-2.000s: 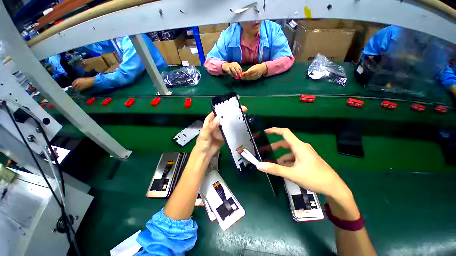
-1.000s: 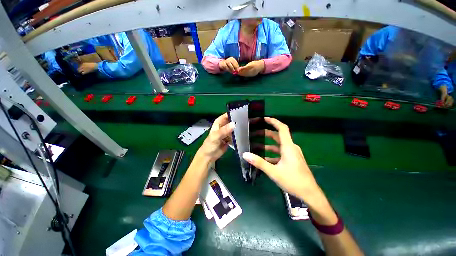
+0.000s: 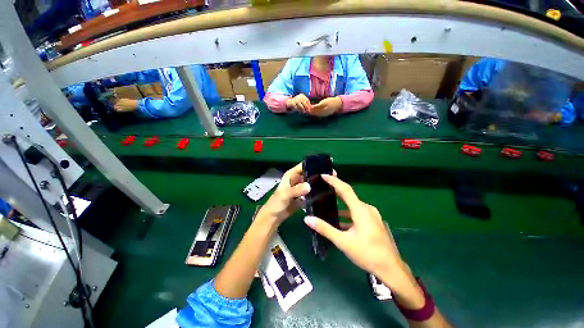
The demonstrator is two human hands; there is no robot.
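A joined phone [image 3: 322, 204], dark and glossy, stands upright above the bench with its two slabs closed together. My left hand [image 3: 286, 197] grips its left edge. My right hand [image 3: 358, 232] holds its right side, fingers on the front face and thumb near the lower left. A display assembly [image 3: 286, 272] with pale border, dark ribbon and black patch lies below my left wrist. A stack of display assemblies [image 3: 211, 236] lies to the left. Another slab [image 3: 381, 286] is mostly hidden behind my right hand.
A silver-grey body [image 3: 262, 184] lies on the belt beyond my left hand, a dark phone [image 3: 471, 197] at right. Red parts [image 3: 411, 144] line the far ledge. A white machine [image 3: 38, 272] stands at left, a white rail [image 3: 275, 40] crosses overhead. A person [image 3: 318, 86] sits opposite.
The pale inner face and the gap between the slabs no longer show; the halves have closed together. The view has tilted up, so everything sits lower in the picture.
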